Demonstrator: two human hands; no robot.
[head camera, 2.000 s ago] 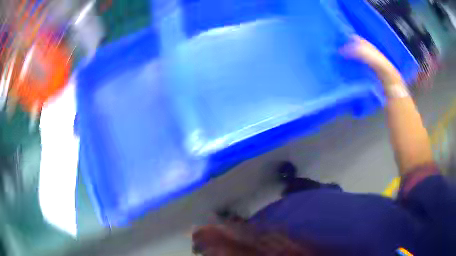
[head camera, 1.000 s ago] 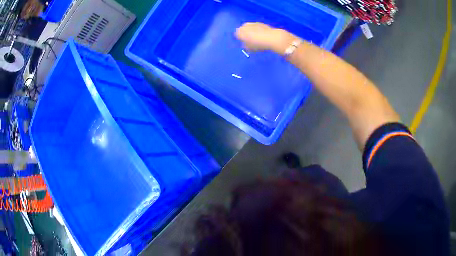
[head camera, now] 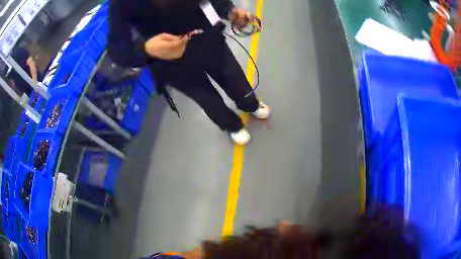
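No hand of mine shows clearly. A small strip of skin beside an orange-edged dark sleeve shows at the bottom edge, cut off, and dark hair covers the bottom right. Blue bins stand at the right: one bin (head camera: 399,76) lies behind another bin (head camera: 434,152), which is nearer and cut off by the right edge. Another person in dark clothes (head camera: 197,76) stands in front and holds a dark looped cable (head camera: 255,25) with a hanging end.
Grey floor (head camera: 288,152) with a yellow line (head camera: 233,192) runs down the middle. At the left, a rack holds blue bins (head camera: 43,152) with dark harnesses. A white sheet (head camera: 392,40) and an orange coiled hose (head camera: 441,35) lie on the green bench at the top right.
The view has turned from the bench to the aisle. The bins are now at the right edge, another person has come into view, and the arm over the bin is gone from sight.
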